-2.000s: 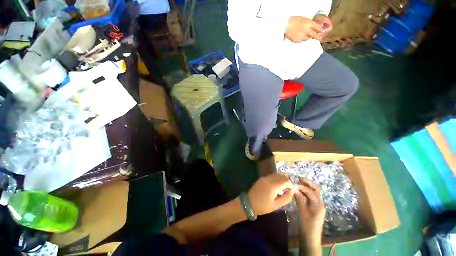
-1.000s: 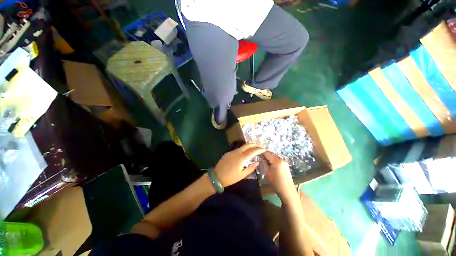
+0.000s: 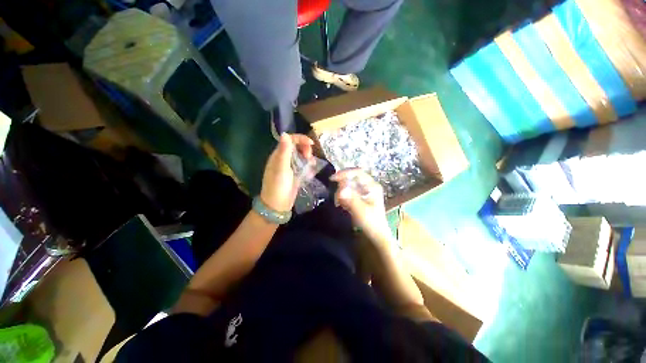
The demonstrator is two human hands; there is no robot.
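My left hand (image 3: 282, 176), with a bracelet at the wrist, holds a clear, crinkled film piece (image 3: 306, 170) that looks like a small poly bag, above my lap. My right hand (image 3: 360, 195) is just right of it, fingers curled, with a small clear glint at the fingertips; what it holds is too small to tell. An open cardboard carton (image 3: 438, 136) heaped with shiny clear pieces (image 3: 375, 150) stands beyond my hands.
A seated person's grey trouser leg (image 3: 265, 49) is just beyond the carton. A pale plastic stool (image 3: 131, 46) stands at upper left. Blue-and-tan striped stacks (image 3: 545, 71) are at upper right. A second carton's flap (image 3: 443, 305) is beside my right arm.
The view has turned down and right. My hands have moved apart from each other, and the clear film now shows in my left hand.
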